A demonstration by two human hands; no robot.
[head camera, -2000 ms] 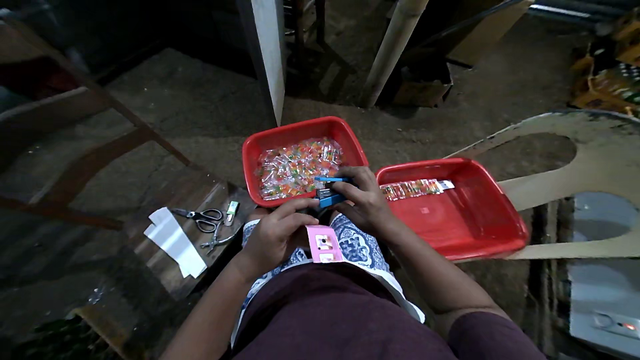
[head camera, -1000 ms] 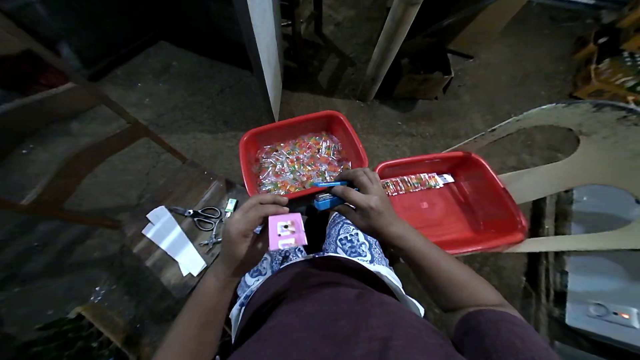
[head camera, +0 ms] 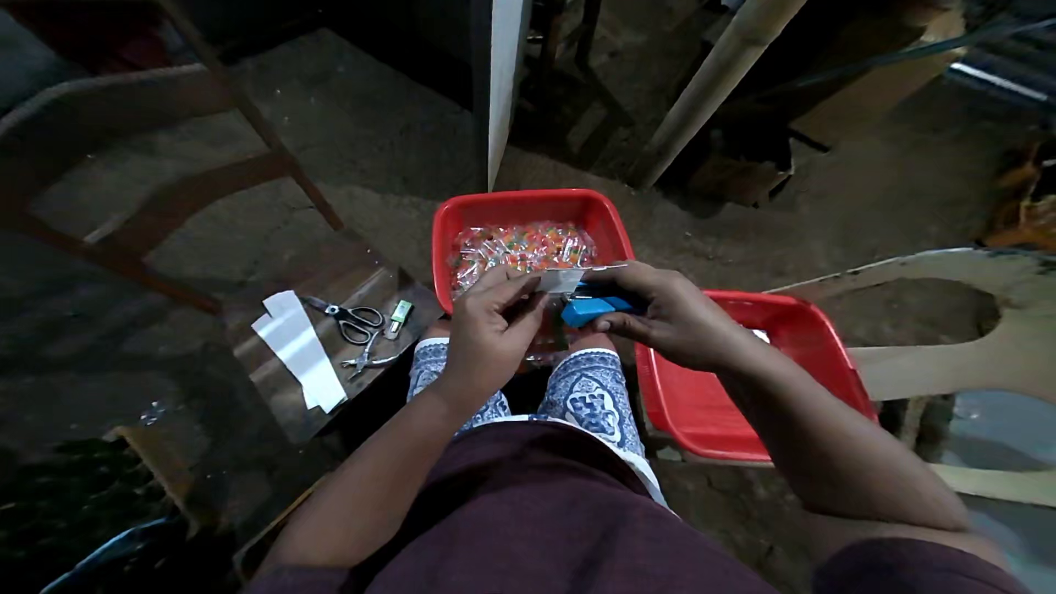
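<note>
My right hand (head camera: pixel 668 318) grips a blue stapler (head camera: pixel 598 309) above my knees. A pale card (head camera: pixel 563 281) spans the gap between both hands, its left end pinched in my left hand (head camera: pixel 499 322) and its far edge at the stapler. Beyond them a red plastic basin (head camera: pixel 615 227) holds many small clear-wrapped candies (head camera: pixel 524 247) in mixed colours. Some clear wrapping hangs below the card, between the hands; what it is attached to is hidden. A second red basin (head camera: pixel 701 421) stands to the right, partly covered by my right forearm, with a small white piece showing inside.
On a wooden surface at the left lie white paper strips (head camera: pixel 303 355), scissors (head camera: pixel 351 320), metal pliers (head camera: pixel 367 359) and a small green-and-white box (head camera: pixel 399 318). A wooden chair (head camera: pixel 206 186) stands at the far left. A pale plastic chair (head camera: pixel 924 371) is at the right, and a post (head camera: pixel 718 82) rises beyond the basins.
The pink printed face of a card hung from my left hand earlier; now a pale card lies level between both hands. The view has shifted, and my right arm covers more of the right basin.
</note>
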